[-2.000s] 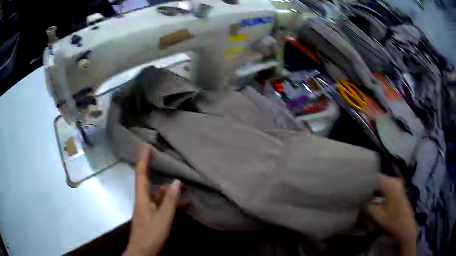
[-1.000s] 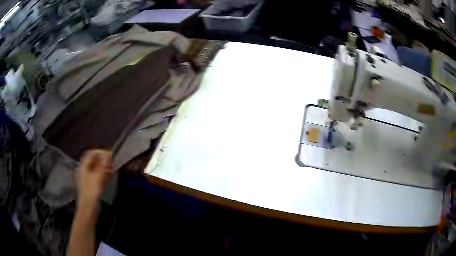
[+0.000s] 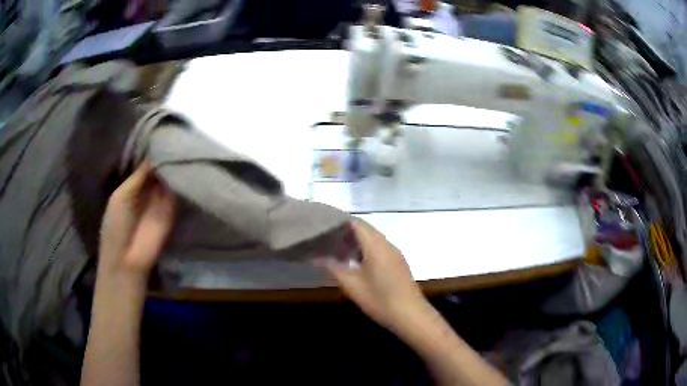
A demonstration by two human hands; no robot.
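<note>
A grey-brown garment piece (image 3: 226,200) is stretched between my two hands above the left front part of the white table. My left hand (image 3: 139,219) holds its left part; the fingertips are partly hidden by the cloth. My right hand (image 3: 373,268) grips its right end near the table's front edge. The sewing machine (image 3: 452,75) stands behind and to the right, with no cloth under its needle area (image 3: 354,162). The picture is blurred.
More grey-brown cloth (image 3: 38,173) is heaped at the left. The table's wooden edge (image 3: 497,277) runs below my hands. A tool box (image 3: 614,226) and yellow scissors handles (image 3: 661,245) are at the right. A crumpled grey heap (image 3: 565,354) lies at lower right.
The view has swung back toward the machine from the heap at the left. My right hand has come into view, and a garment piece is now held between both hands over the table.
</note>
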